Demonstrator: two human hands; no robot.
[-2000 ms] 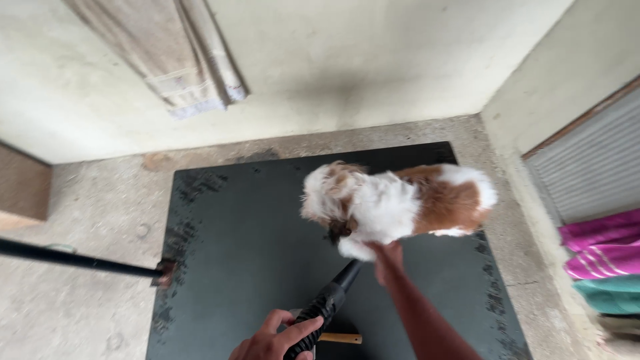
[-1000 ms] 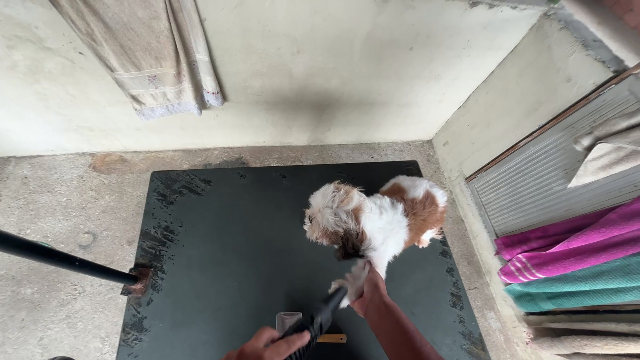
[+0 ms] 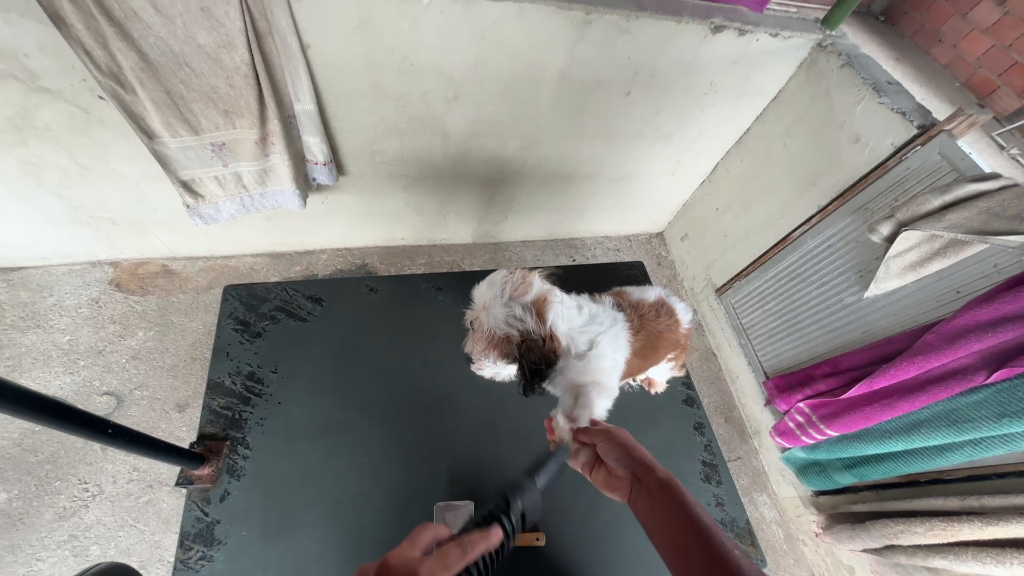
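A small white and brown long-haired dog (image 3: 592, 336) stands on a black-topped table (image 3: 360, 416), its head toward the left. My right hand (image 3: 608, 460) holds one of its front paws (image 3: 574, 420), the fingers around the paw. At the bottom of the view my left hand (image 3: 440, 552) grips a ribbed black hose with a narrow nozzle (image 3: 528, 492). The nozzle's tip points at the held paw, close to my right fingers. Partly behind the hose lie a clear plastic piece (image 3: 454, 515) and a light wooden handle (image 3: 530, 539); whether they are joined is hidden.
A black metal pole (image 3: 96, 428) meets the table's left edge at a rusty bracket (image 3: 210, 462). A beige towel (image 3: 240, 136) hangs on the wall behind. Magenta (image 3: 904, 368) and teal (image 3: 920, 432) towels hang at the right, beside a ribbed panel (image 3: 832, 272). Concrete floor surrounds the table.
The dog's held front leg looks straighter and lower than a second ago. My two hands stay close together at the paw and hose. The view has shifted, showing more of the right side.
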